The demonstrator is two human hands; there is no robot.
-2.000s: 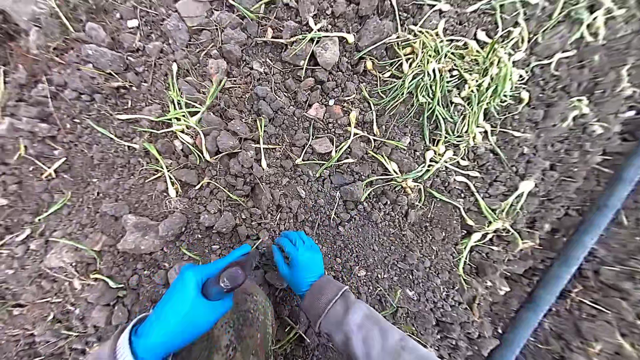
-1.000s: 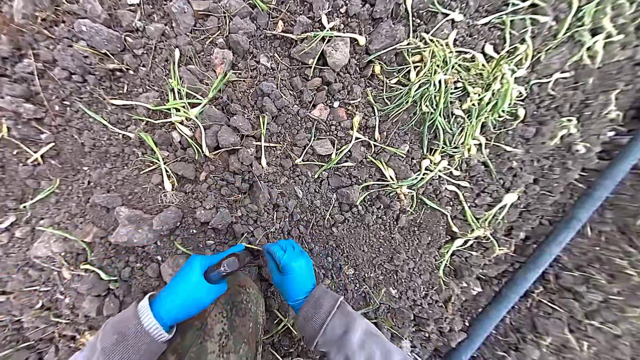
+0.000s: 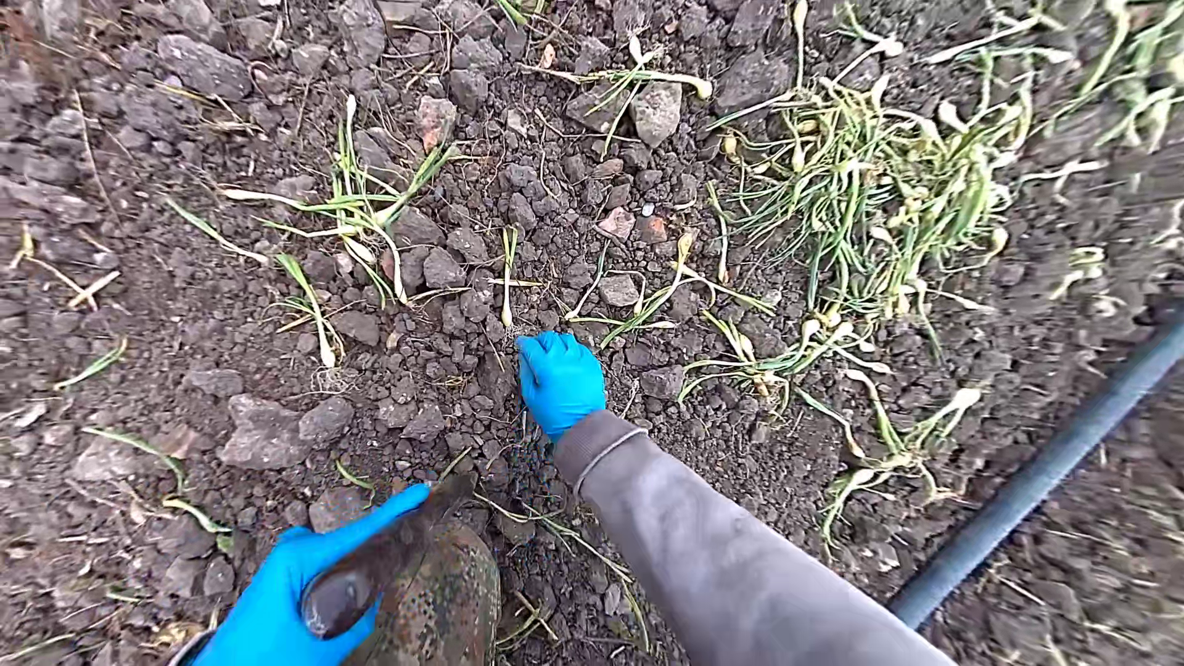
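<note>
My left hand [image 3: 301, 578], in a blue glove, is closed around the dark rounded handle of a tool [image 3: 375, 560] at the lower left, above a camouflage-clad knee. My right hand [image 3: 561, 381], gloved in blue, reaches to the soil at the centre with its fingers curled; whether anything is in them is hidden. Just beyond its fingertips lies a young onion plant [image 3: 508, 277] with green leaves and a pale bulb. More such plants lie in a small group [image 3: 356, 203] to the upper left and in a large heap [image 3: 879, 194] to the upper right.
Cloddy brown soil covers the ground, with stones such as a grey one [image 3: 657, 113] near the top and a large clod [image 3: 264, 433] on the left. A dark pipe or hose [image 3: 1045, 472] runs diagonally across the lower right.
My right hand has moved forward, away from the tool in my left hand, to the soil near the single onion plant. The left hand still holds the tool.
</note>
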